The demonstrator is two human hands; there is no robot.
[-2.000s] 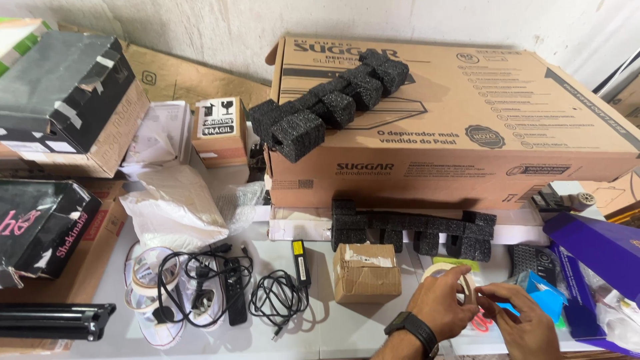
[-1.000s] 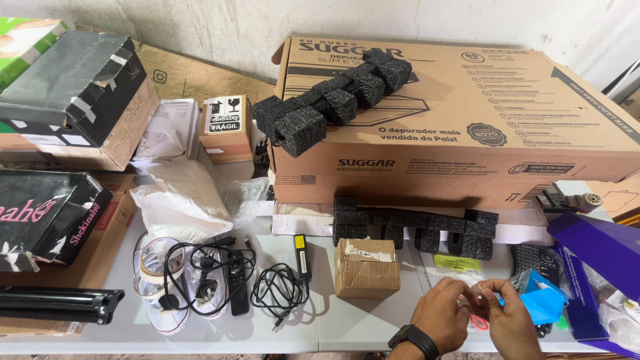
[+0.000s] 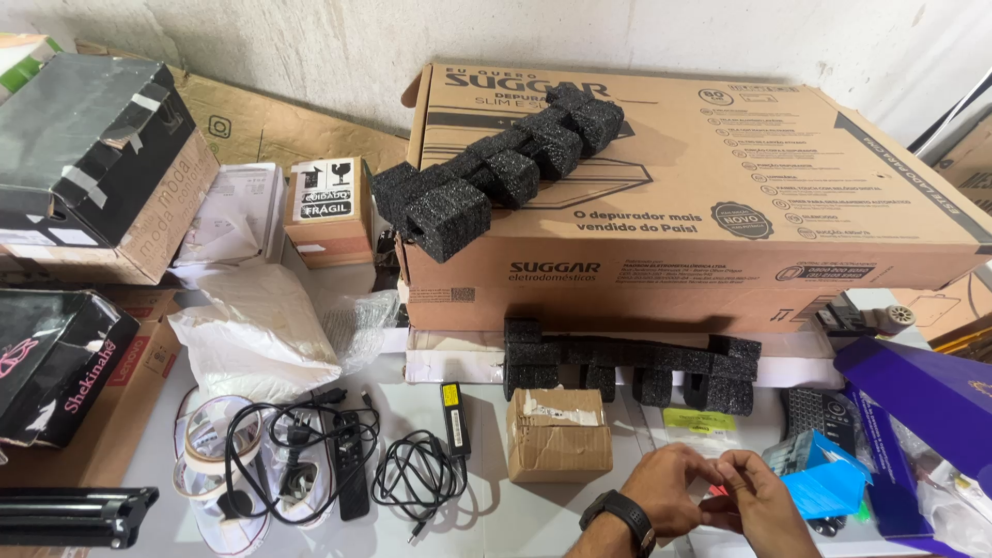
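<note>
My left hand (image 3: 673, 484), with a black watch (image 3: 620, 518) on its wrist, is at the lower right of the head view. Beside it is my right hand (image 3: 748, 492). The fingertips of both hands meet, pinching something small and pale that is too unclear to name. Something red shows between the hands. Just left of them sits a small taped cardboard box (image 3: 559, 435). Black foam packing (image 3: 651, 364) lies behind them, and a blue folded packet (image 3: 828, 474) lies to their right.
A large cardboard carton (image 3: 697, 186) carries a second black foam strip (image 3: 511, 155). To the left are a power adapter (image 3: 455, 422), a remote control (image 3: 353, 473), cables, tape rolls (image 3: 225, 434), a white plastic bag (image 3: 252, 333) and stacked boxes (image 3: 85, 132). An open purple box (image 3: 914, 403) stands at right.
Two seconds ago my left hand held a roll of tape; that roll is not seen in my hands now. The hands have drawn together, fingertips touching.
</note>
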